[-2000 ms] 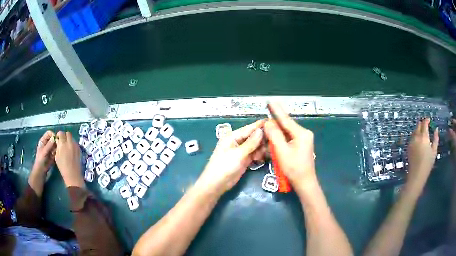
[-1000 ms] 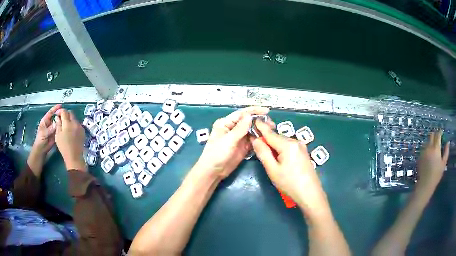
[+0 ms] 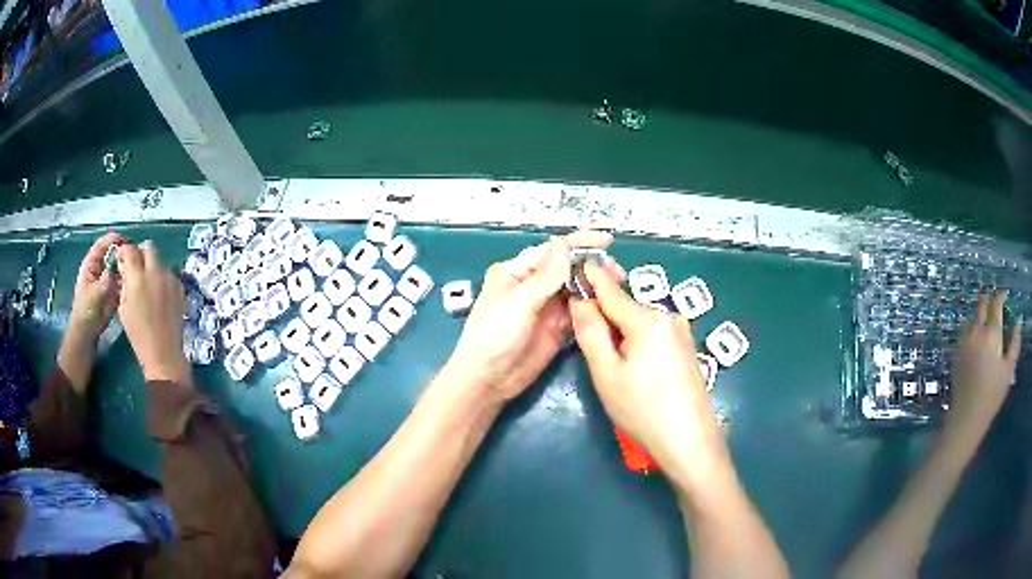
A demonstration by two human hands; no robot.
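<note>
My left hand (image 3: 512, 322) holds a small white-grey plastic housing (image 3: 587, 269) in its fingertips at the centre. My right hand (image 3: 639, 356) has its fingertips on the same housing, from the right. The orange-handled tool (image 3: 637, 450) shows only by its handle end below my right palm; its tip is hidden. Several loose housings (image 3: 728, 342) lie right of my right hand. One housing (image 3: 457, 296) lies alone left of my left hand. A large group of housings (image 3: 326, 336) lies at the left.
A pale metal rail (image 3: 475, 205) borders the bench, with a dark green belt (image 3: 453, 107) beyond carrying small parts. A grey post (image 3: 187, 107) rises at left. A clear blister tray (image 3: 905, 339) lies at right under a neighbour's hand (image 3: 987, 351). Another person's hands (image 3: 147, 300) work at left.
Since two seconds ago, my right fingertips have moved from the tool's front onto the housing, and the handle sits lower under my palm. The view has shifted slightly. More housings show at right.
</note>
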